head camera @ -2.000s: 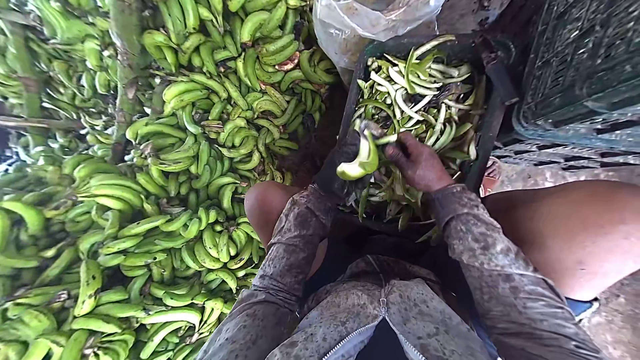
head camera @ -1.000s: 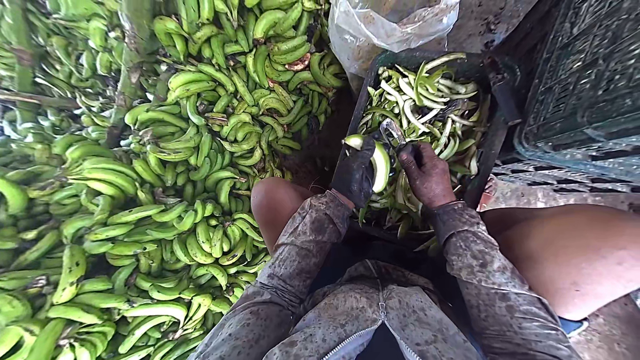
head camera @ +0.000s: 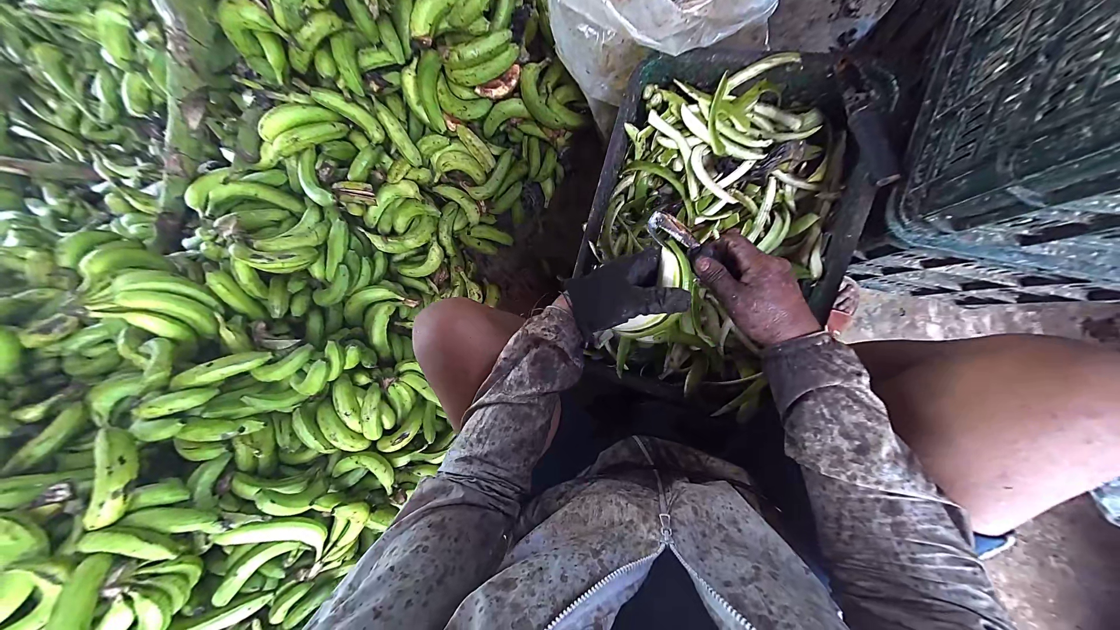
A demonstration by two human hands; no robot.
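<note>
My left hand, in a dark glove, grips a partly peeled green plantain whose pale flesh shows above and below the fingers. Bare and stained, my right hand is closed on a small metal peeling tool, its looped end lying at the top of the plantain. Both hands are over a dark plastic crate heaped with green and white peel strips. The fingertips of my right hand are partly hidden behind its thumb and the tool.
A large heap of green plantains spreads over the left side, with a stalk across it. Behind the peel crate lies a clear plastic bag. Dark green plastic crates stand at the right, close to my right knee.
My left hand has turned, its gloved fingers now lying across the plantain. The tool in my right hand has moved to the plantain's upper end from a little apart one second ago.
</note>
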